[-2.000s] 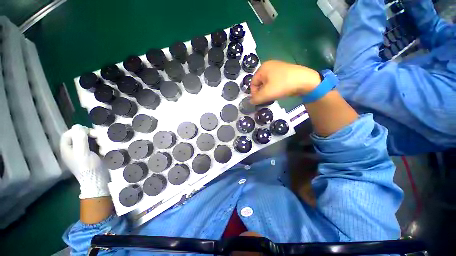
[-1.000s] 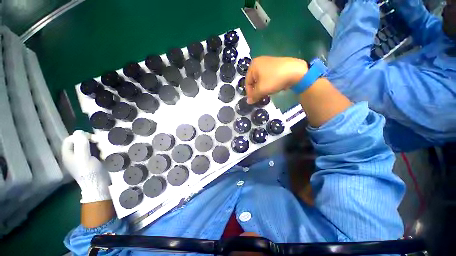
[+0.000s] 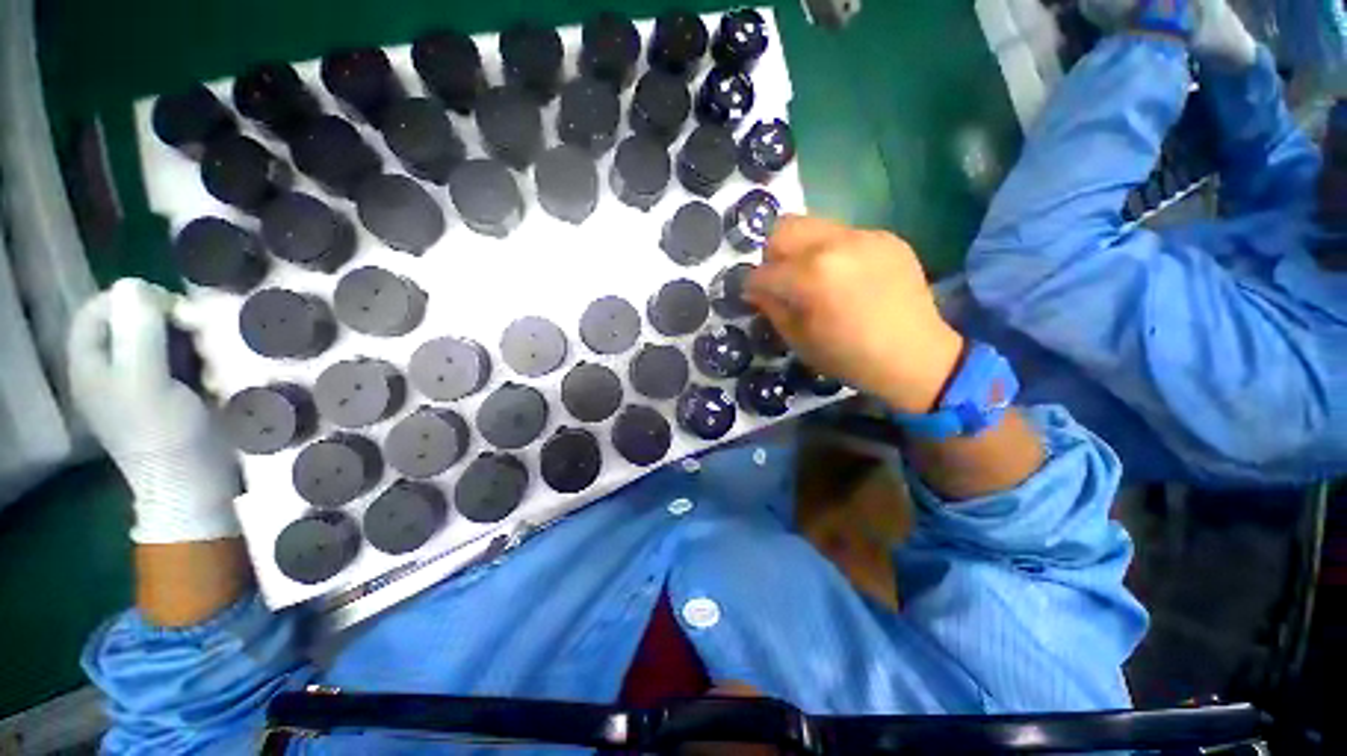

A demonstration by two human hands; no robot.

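A white foam tray (image 3: 554,273) fills the middle, tilted, with rows of black round parts (image 3: 513,417) and a bare white patch at its centre. Glossy parts (image 3: 708,412) stand mostly at its right end. My bare right hand (image 3: 849,303), with a blue wristband, is over the right end, fingers drawn together at a part; whether they hold anything is hidden. My left hand (image 3: 136,392), in a white glove, is curled at the tray's left edge. A dark thing shows beside its fingers; its grip on it is unclear.
White stacked foam trays (image 3: 37,296) stand at the far left. The bench top (image 3: 901,89) is green. A person in a blue smock (image 3: 1138,251) is at the right, arms over dark parts at the top right. A metal piece (image 3: 830,9) is cut off at the top edge.
The tray appears larger and further to the left. My left hand shows further left and higher. My right hand stays at the tray's right end, with its back turned more towards the camera.
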